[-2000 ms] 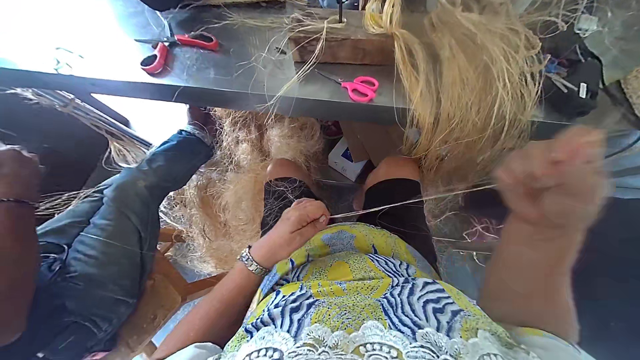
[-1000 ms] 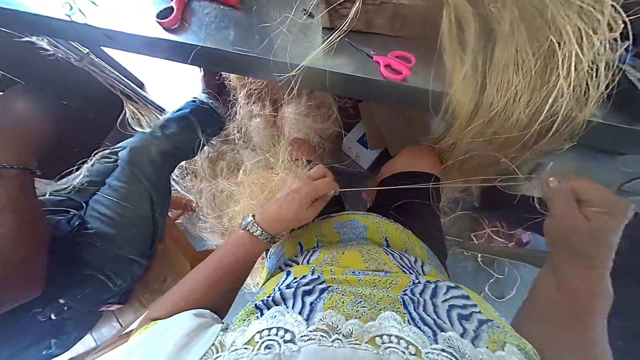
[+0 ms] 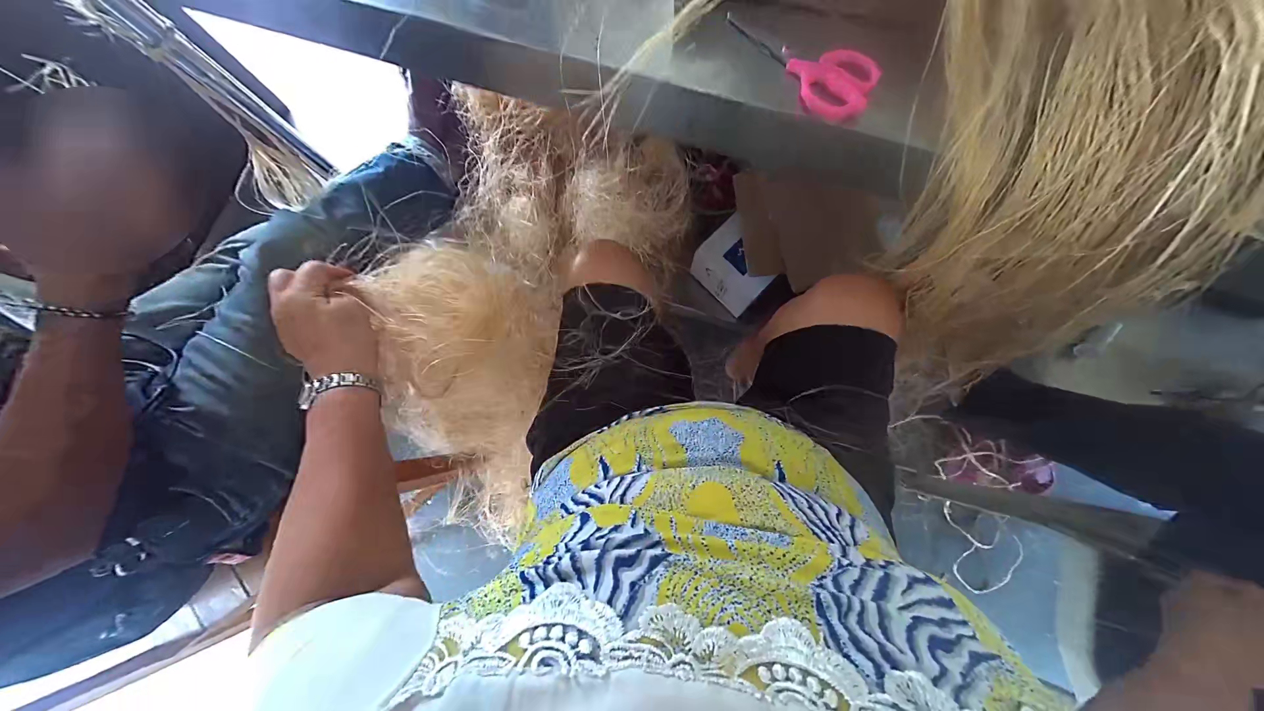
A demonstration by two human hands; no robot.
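Observation:
My left hand [image 3: 326, 314], with a metal watch at its wrist, is out to the left beside a loose tangle of pale plant fibre [image 3: 459, 336]. Its fingers are curled at the edge of the tangle; whether they grip any fibre is not clear. Of my right arm [image 3: 1195, 632] only a blurred part shows at the lower right edge, with the hand's fingers out of view. More tangled fibre [image 3: 583, 188] hangs below the table edge. A long bundle of straight blond fibre [image 3: 1076, 168] drapes over the table at the upper right.
Pink-handled scissors [image 3: 834, 84] lie on the grey table [image 3: 632, 69]. A co-worker's forearm [image 3: 69, 434] and jeans [image 3: 247, 326] are close on the left. Under the table are a white and blue box [image 3: 733, 267] and pale string [image 3: 987, 553] on the floor.
My left hand has moved left, from near my lap to the fibre tangle. My right hand has dropped toward the lower right edge. The strand stretched between my hands earlier no longer shows.

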